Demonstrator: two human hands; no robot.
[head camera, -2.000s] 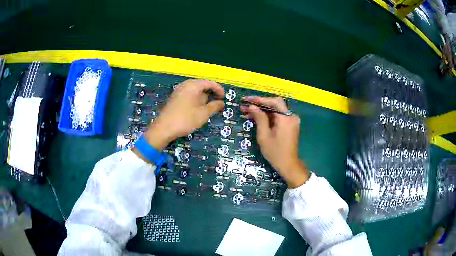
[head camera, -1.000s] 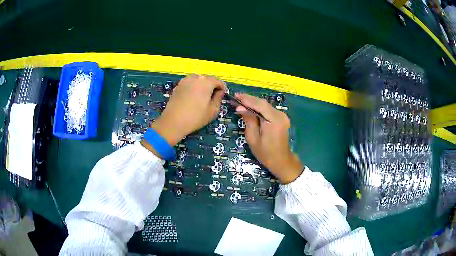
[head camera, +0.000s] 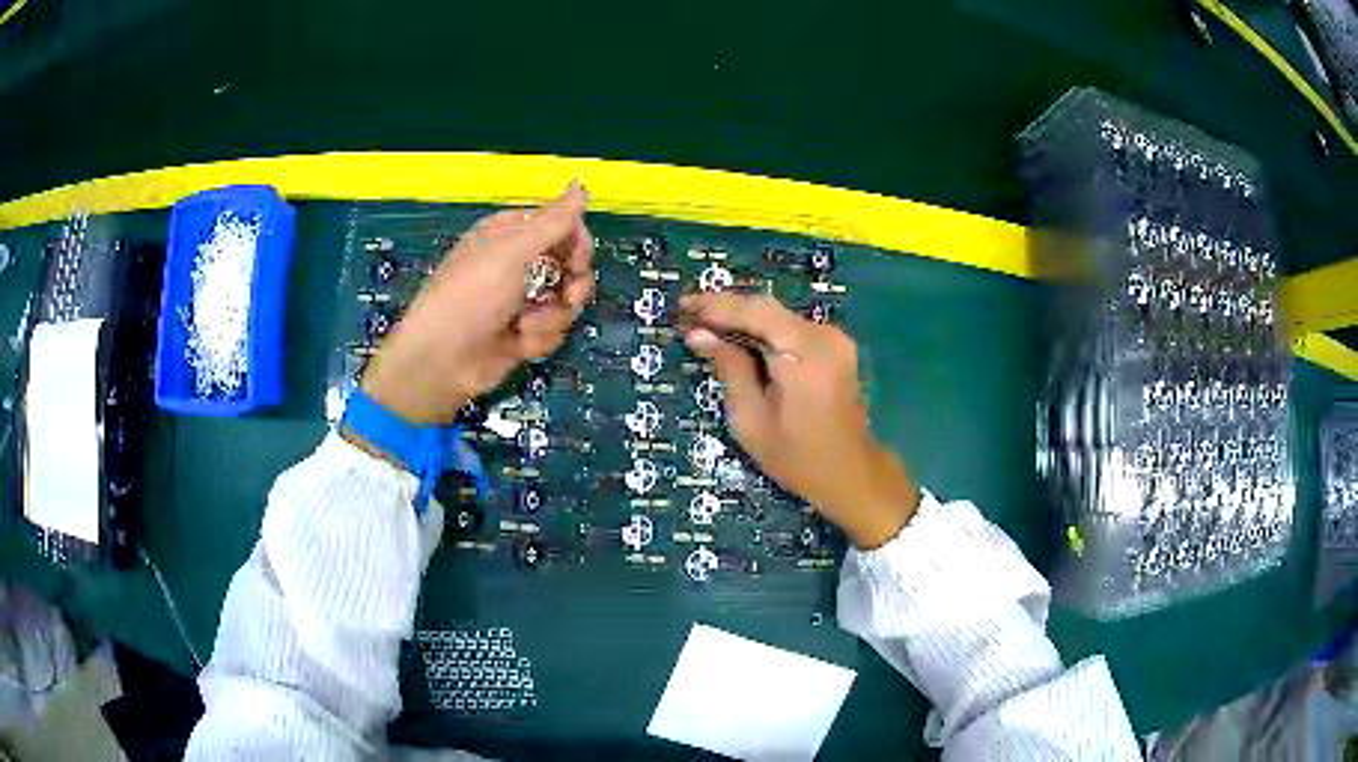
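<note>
The clear blister tray (head camera: 596, 573) lies flat in front of me, with rows of round modules (head camera: 645, 418) in it. My left hand (head camera: 484, 305) is over its upper left part, turned partly palm up with fingers curled around something small, pale and dark (head camera: 542, 279); I cannot tell if it is one module or loose bits. Its fingertips point up near the yellow tape. My right hand (head camera: 789, 395) is over the right part of the tray, fingers pinched around slim dark tweezers (head camera: 745, 340), mostly hidden. Their tip is near an upper module.
A blue bin (head camera: 265, 313) of white bits stands left, beside a black box (head camera: 125, 402) with white paper on top. Stacked blister trays (head camera: 1177, 357) stand right. A white card (head camera: 752, 694) and chequered sheet (head camera: 475, 668) lie near the front. Yellow tape (head camera: 670, 191) runs behind the tray.
My left hand has moved left, away from my right hand, and turned to show its palm with the small item. My right hand stays in nearly the same place. The view has shifted slightly.
</note>
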